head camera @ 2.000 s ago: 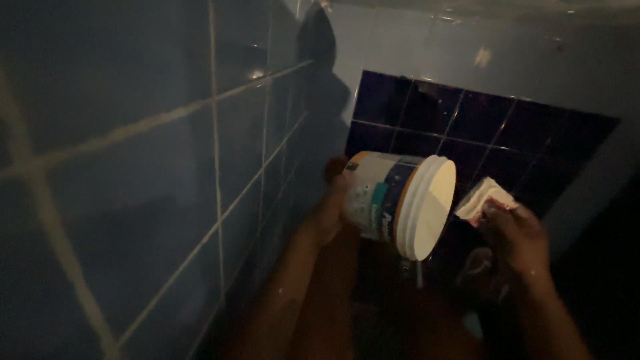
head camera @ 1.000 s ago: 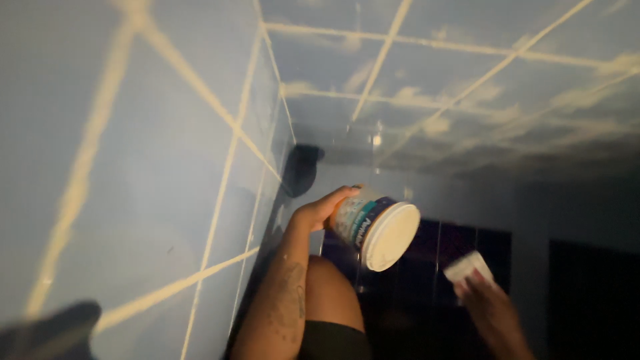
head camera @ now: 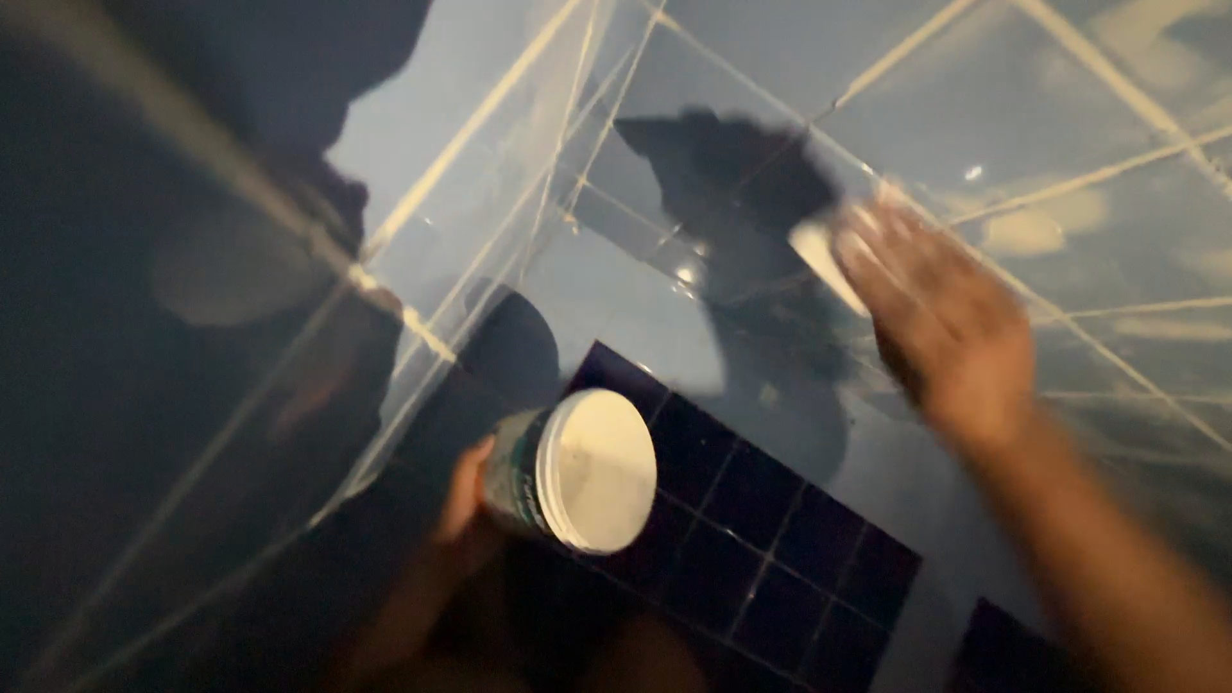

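Note:
My left hand [head camera: 469,491] grips a plastic tub [head camera: 599,472] by its side, low and left of the middle. The tub is tilted, its round pale opening or lid facing me; which of the two I cannot tell. Blurred by motion, my right hand [head camera: 929,308] is at the tiled wall [head camera: 1078,221] on the right, fingers over a white pad or sponge [head camera: 828,265]. Only the pad's left edge shows. Pale grout-coloured smears mark the light blue tiles beside that hand.
Another light blue tiled wall [head camera: 462,125] with pale grout lines rises on the left and meets the right wall in a corner. Dark blue tiles [head camera: 760,510] form a patch below and beyond the tub. Shadows cover much of the left side.
My right hand has moved up with the white pad to the smeared tiled wall. The tub stays in my left hand. The view has turned strongly.

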